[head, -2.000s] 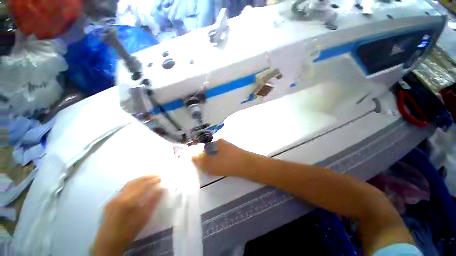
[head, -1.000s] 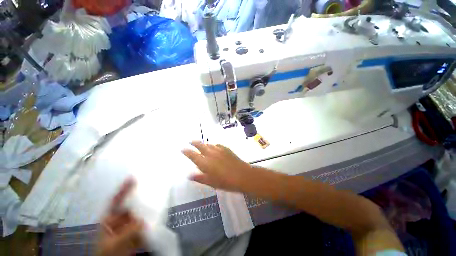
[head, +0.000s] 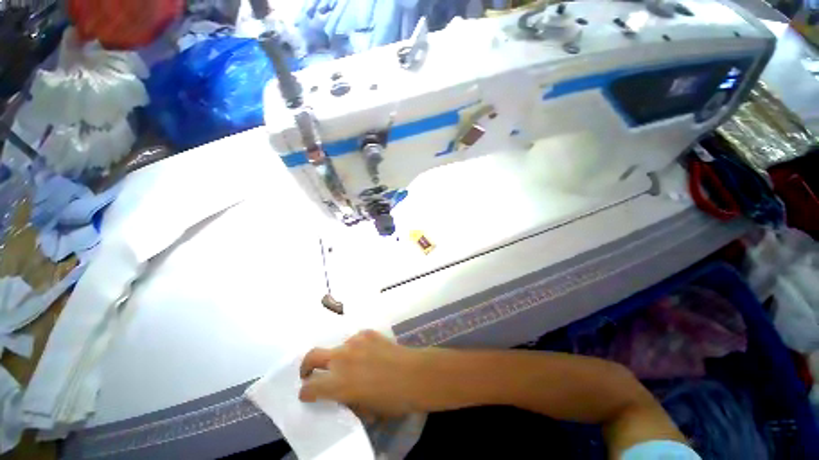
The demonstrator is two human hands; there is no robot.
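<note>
My right hand (head: 359, 373) is at the table's front edge, left of centre, its fingers curled on a white fabric piece (head: 314, 422) that hangs over the edge. My left hand is not in view. The white sewing machine (head: 503, 108) with a blue stripe stands behind. No fabric shows under its presser foot (head: 355, 218). A dark round attachment (head: 384, 221) sits beside the foot, and a yellow label (head: 423, 242) is on the bed.
White fabric strips (head: 67, 368) lie at the table's left. A blue basket (head: 763, 323) with pink and blue-grey bundles is at lower right. Red-handled scissors (head: 709, 190) lie at the right end. A blue plastic bag (head: 211, 90) is behind. A small brown piece (head: 332, 304) is on the table.
My right hand has moved from near the needle area down to the table's front edge, now with white fabric. My left hand has left the picture. The fabric has left the presser foot.
</note>
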